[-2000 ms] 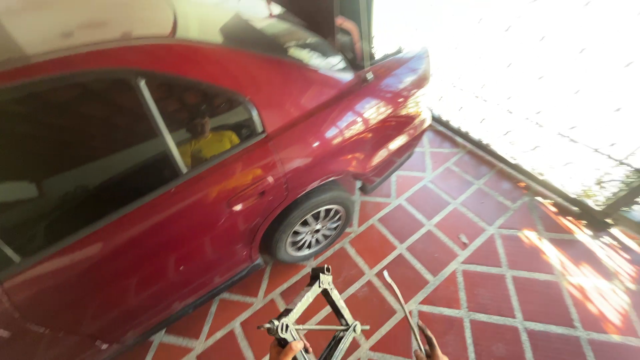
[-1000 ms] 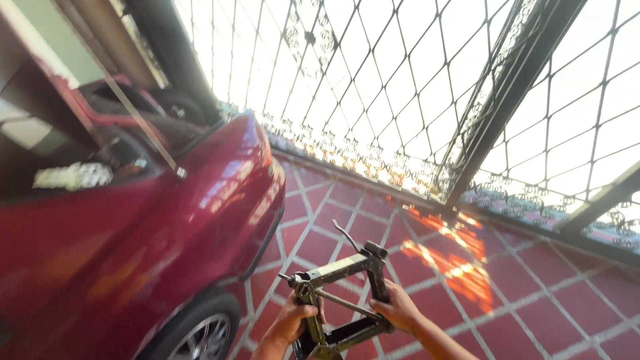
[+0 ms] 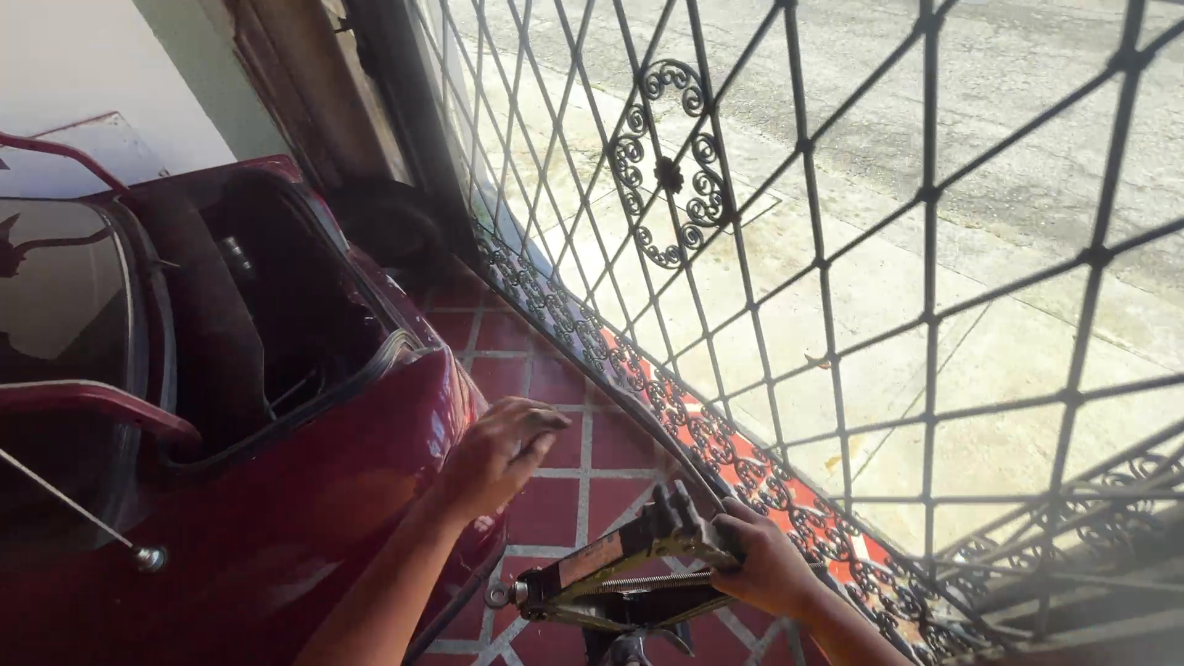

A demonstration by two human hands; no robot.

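Note:
A metal scissor jack, its threaded screw visible across the middle, is held at its right side by my right hand. A rod-like end also shows by that hand, partly hidden by the fingers. My left hand is off the jack, above and left of it, beside the rear corner of the red car. Its fingers are bent together and nothing can be seen in them. The car's trunk opening is uncovered, with the raised lid's red hinge arm at the left.
A black metal lattice gate with scrollwork runs along the right, sidewalk and street beyond it. Red tiles with pale joints lie between car and gate. An antenna sticks up from the car. A dark round object lies near the gate's far corner.
My left hand has come off the jack, which both hands held a second ago. The view has moved along the car to its open trunk.

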